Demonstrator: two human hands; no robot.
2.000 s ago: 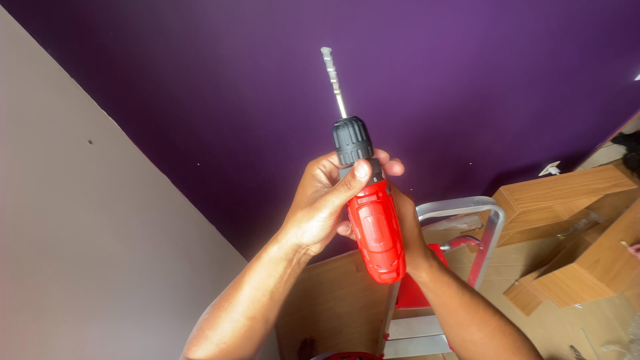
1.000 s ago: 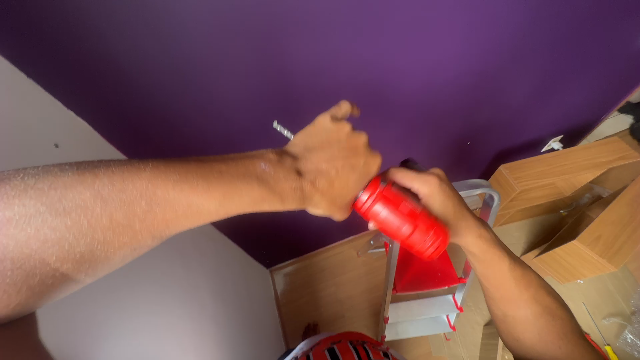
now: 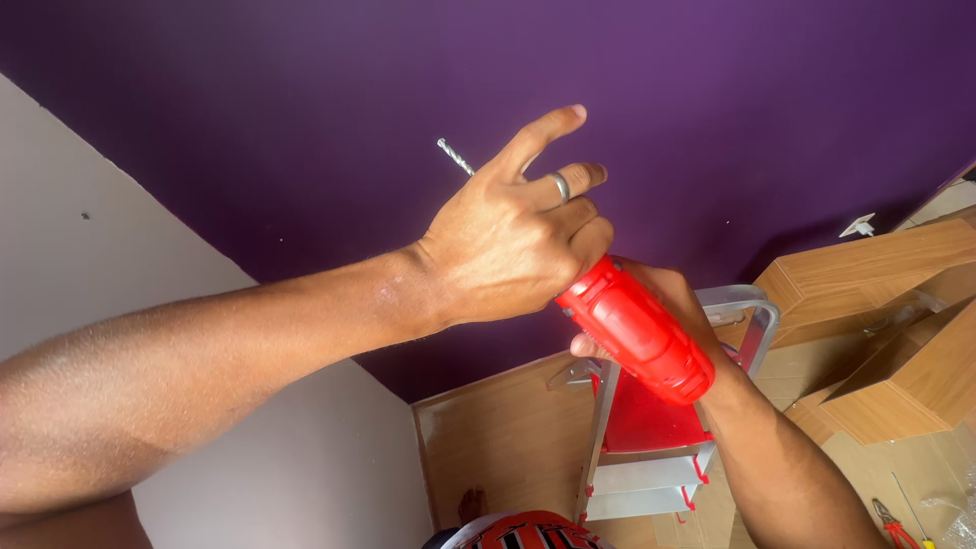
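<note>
My right hand (image 3: 671, 305) holds a red cordless drill (image 3: 640, 328) from behind and below, its grip mostly hidden. The drill's rear end points down to the right. Over its front end lies my left hand (image 3: 526, 229), a ring on one finger, back toward the camera. That hand covers the chuck, with the index finger stretched out and the other fingers curled. Past the left wrist and thumb side a metal drill bit (image 3: 456, 156) sticks out toward the upper left, in front of the purple wall (image 3: 366, 91).
Below stands a stepladder with a red platform (image 3: 648, 419). Wooden cabinet parts (image 3: 877, 267) lie at the right, under a wall socket with a plug (image 3: 860, 227). Red-handled pliers (image 3: 890, 522) and a screwdriver (image 3: 919, 518) are on the floor. A pale wall (image 3: 91, 252) meets the purple one.
My left hand has turned over the drill's front end, its forearm now crossing from the left. The drill has tilted from nearly upright toward the upper left.
</note>
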